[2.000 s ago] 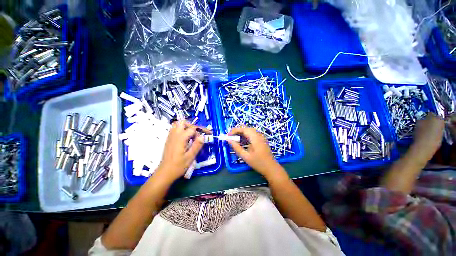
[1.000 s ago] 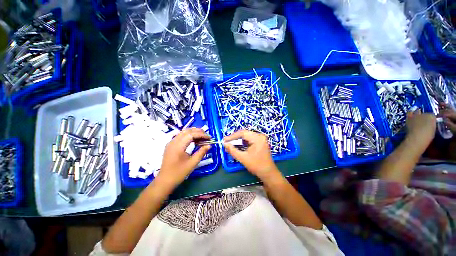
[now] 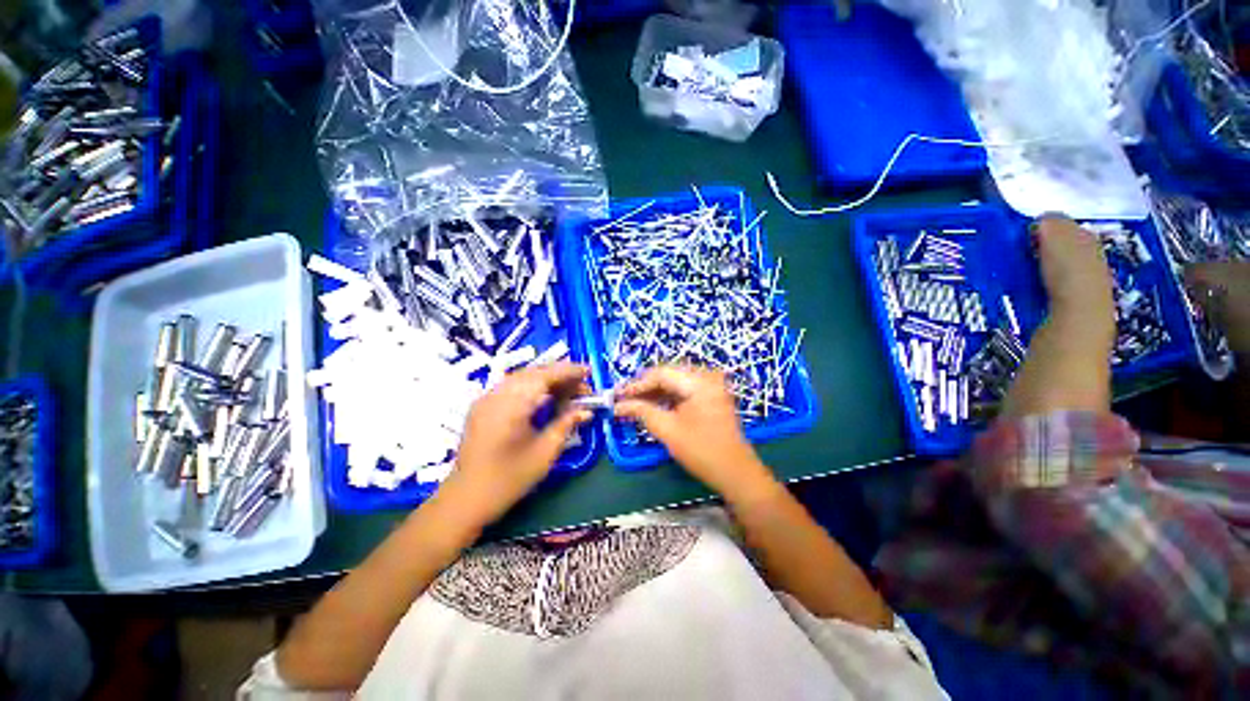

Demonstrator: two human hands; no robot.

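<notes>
My left hand and my right hand meet over the near edges of the two middle blue trays. A small pale and silvery piece lies between their fingertips, gripped by both; its exact form is too small and blurred to tell. White plastic sleeves are heaped at the near side of the left blue tray, with shiny metal tubes behind them. Thin rods lie tangled in the middle blue tray, partly behind my right hand.
A white tub with metal pieces stands left. A clear plastic bag covers the left blue tray's back. A translucent container is at back centre. A neighbour's arm reaches over the trays on the right, near another blue tray.
The piece between my hands looks shorter and less of it shows; the white sleeve seen earlier at my right fingers is no longer visible. The neighbour's hand has moved left over the trays.
</notes>
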